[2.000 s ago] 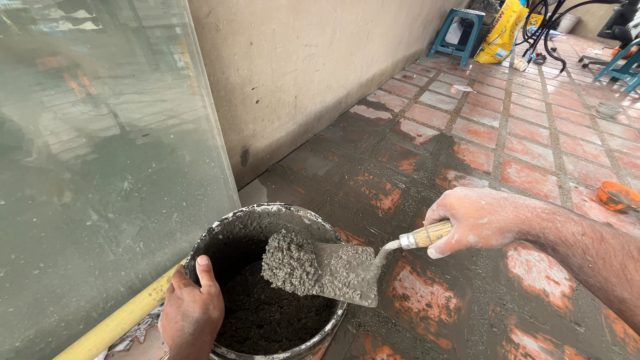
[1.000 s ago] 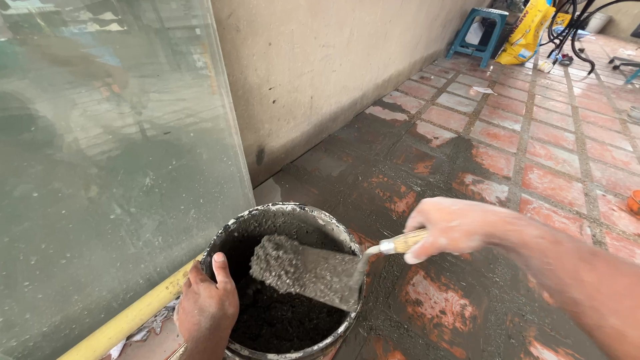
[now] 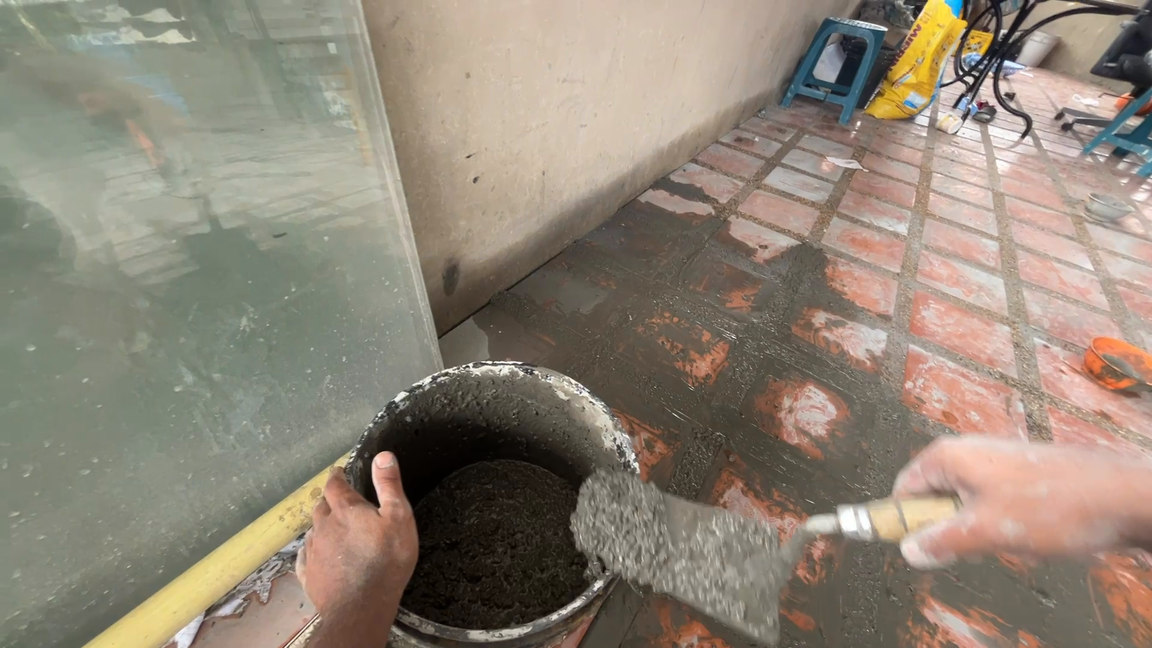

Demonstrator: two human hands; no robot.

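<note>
My left hand (image 3: 360, 531) grips the left rim of a round bucket (image 3: 621, 432) crusted with mortar, its thumb lying over the edge. Dark wet mortar (image 3: 495, 540) fills the bucket's lower part. In my right hand (image 3: 1017, 499) is the wooden handle of a trowel (image 3: 720, 558). Its flat metal blade carries a lump of wet grey mortar (image 3: 621, 517) at the far end, at the bucket's right rim. Part of the blade extends over the floor to the right of the bucket. Beneath it are red clay tiles (image 3: 801, 414) partly smeared with grey mortar.
A glass pane (image 3: 198, 225) stands at left, with a yellow pole (image 3: 234, 549) along its foot. Behind is a plastered wall (image 3: 558, 117). An orange bowl (image 3: 1116, 363) sits on the floor at right. Farther off are a blue stool (image 3: 837, 67), a yellow sack (image 3: 918, 63) and a grey bowl (image 3: 1107, 207).
The loaded trowel has moved right, from over the bucket's opening to its right rim and the floor beside it. My left hand has stayed on the bucket.
</note>
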